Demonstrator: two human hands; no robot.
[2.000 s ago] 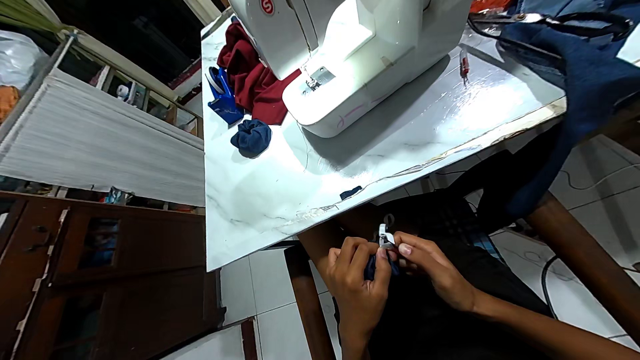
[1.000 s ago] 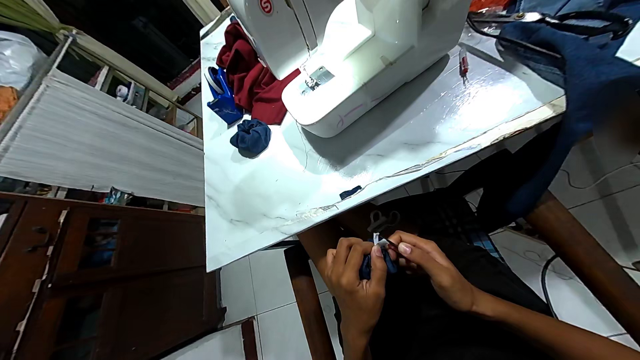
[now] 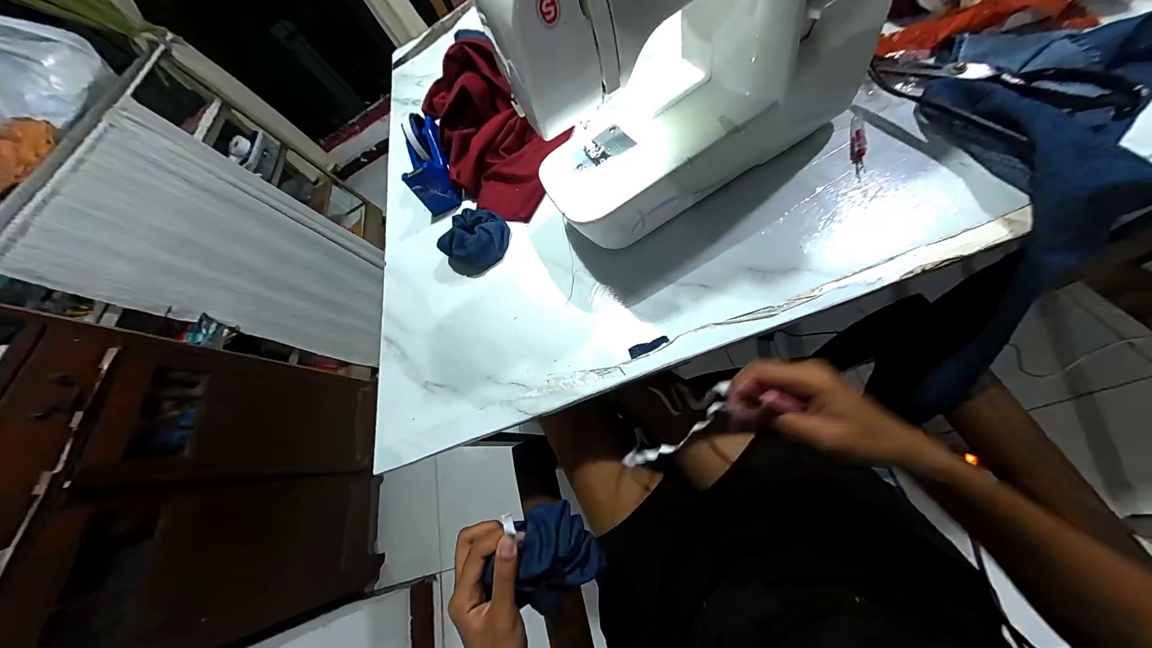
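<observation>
My left hand [image 3: 490, 576] pinches a gathered dark blue fabric ring [image 3: 560, 551], with a short white end of elastic standing up at the fingertips. My right hand [image 3: 810, 409], blurred, is closed on a small pinkish thing, and a crinkled white strip [image 3: 679, 443] trails from it over the lap. What the pinkish thing is, I cannot tell. A blue scrunchie [image 3: 475, 240] lies on the marbled table [image 3: 468, 360]. Behind it, the white sewing machine [image 3: 621, 193] has its lamp lit.
Maroon cloth [image 3: 504, 171] and a blue-handled tool [image 3: 430, 171] lie left of the machine. A small red tool [image 3: 858, 146], black-handled scissors [image 3: 1071, 85] and denim [image 3: 1053, 153] are at the right. A dark scrap [image 3: 648, 347] lies at the table's front edge.
My hands, together over the lap before, have moved apart: the left hand leftward with the blue fabric, the right hand up and to the right with the white strip.
</observation>
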